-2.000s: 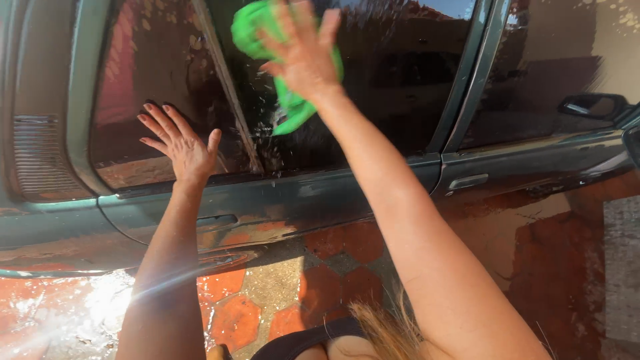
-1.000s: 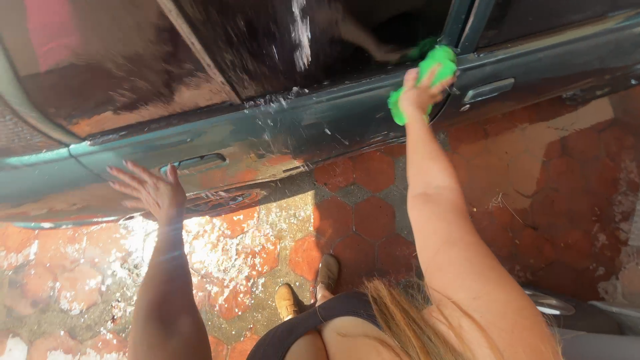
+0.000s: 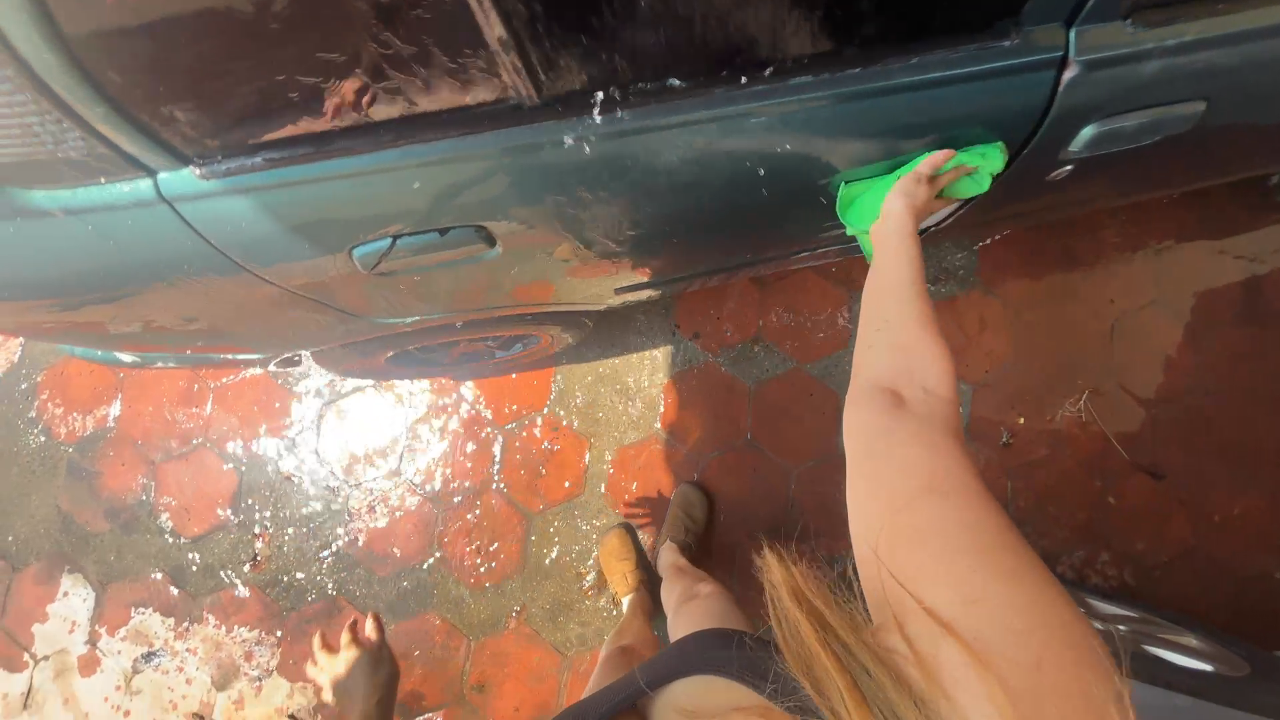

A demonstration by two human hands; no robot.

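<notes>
My right hand (image 3: pixel 915 192) grips a bright green cloth (image 3: pixel 868 205) and presses it against the lower part of a dark green car door (image 3: pixel 700 180), near the door's edge. To the right of the cloth is the front door's handle (image 3: pixel 1135 130). The rear door's handle (image 3: pixel 425 247) lies further left. Water drops mark the door just below the dark side window (image 3: pixel 640 40). Low at the left, my left hand (image 3: pixel 355 665) hangs over the paving, away from the car, with its fingers apart and bent and nothing seen in them.
Wet red hexagonal tiles (image 3: pixel 545 462) with bright sun glare lie below the car. My feet, in tan shoes (image 3: pixel 622 560), stand close to the car. Part of a rear wheel (image 3: pixel 470 348) shows under the body. At the bottom right is another shiny vehicle part (image 3: pixel 1165 635).
My right hand has brought the green cloth from the window down onto the door. My left hand, earlier against the rear window, is now low over the tiles. The view has tilted down.
</notes>
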